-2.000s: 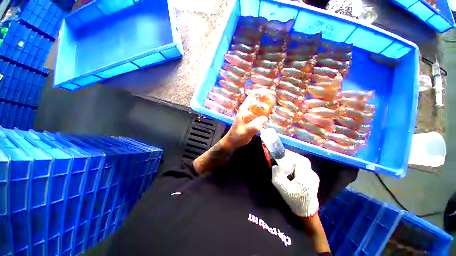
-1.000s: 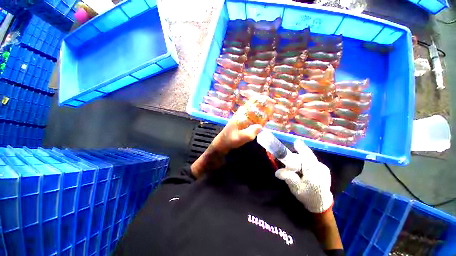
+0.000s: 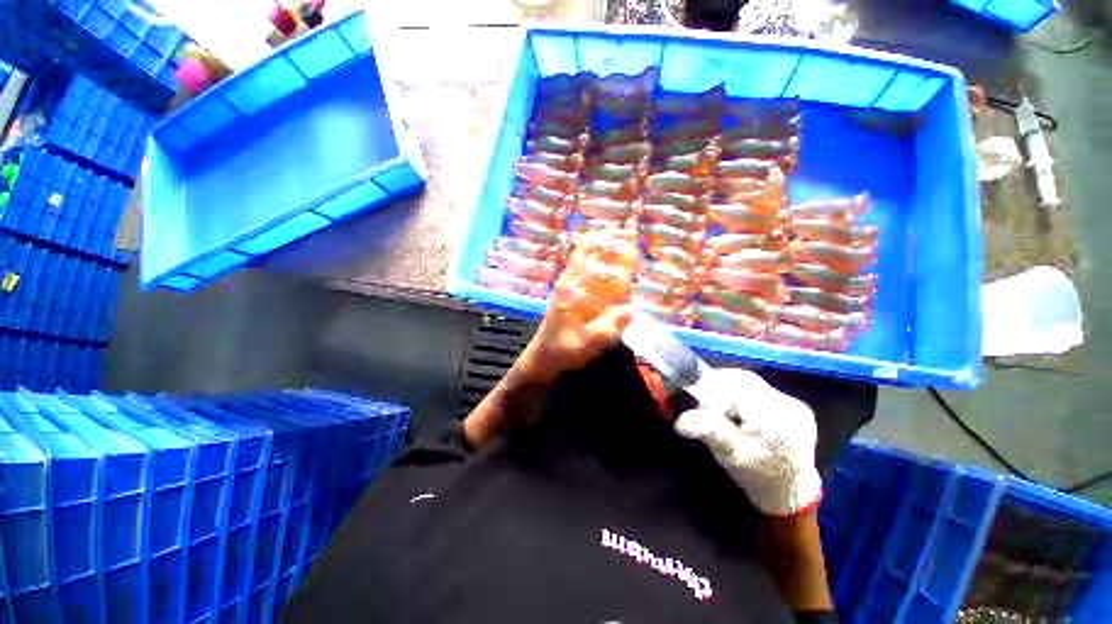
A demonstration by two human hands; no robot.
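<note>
My bare left hand holds an orange, glossy fish-shaped piece over the front edge of the large blue tray. My right hand, in a white knit glove with a red cuff edge, grips a syringe with a clear barrel. Its front end is close to the held piece; whether the tip touches it I cannot tell. Close rows of amber-pink to grey fish-shaped pieces lie in the tray, with darker ends at the back.
An empty blue tray sits at bench left. A second syringe and a white translucent cup lie at bench right. Blue crates stand at lower left, more crates at lower right. A black cable hangs near the right stack.
The view has shifted, so the main tray sits lower and further left in the picture. My left hand still holds the orange piece and my right the syringe, close together.
</note>
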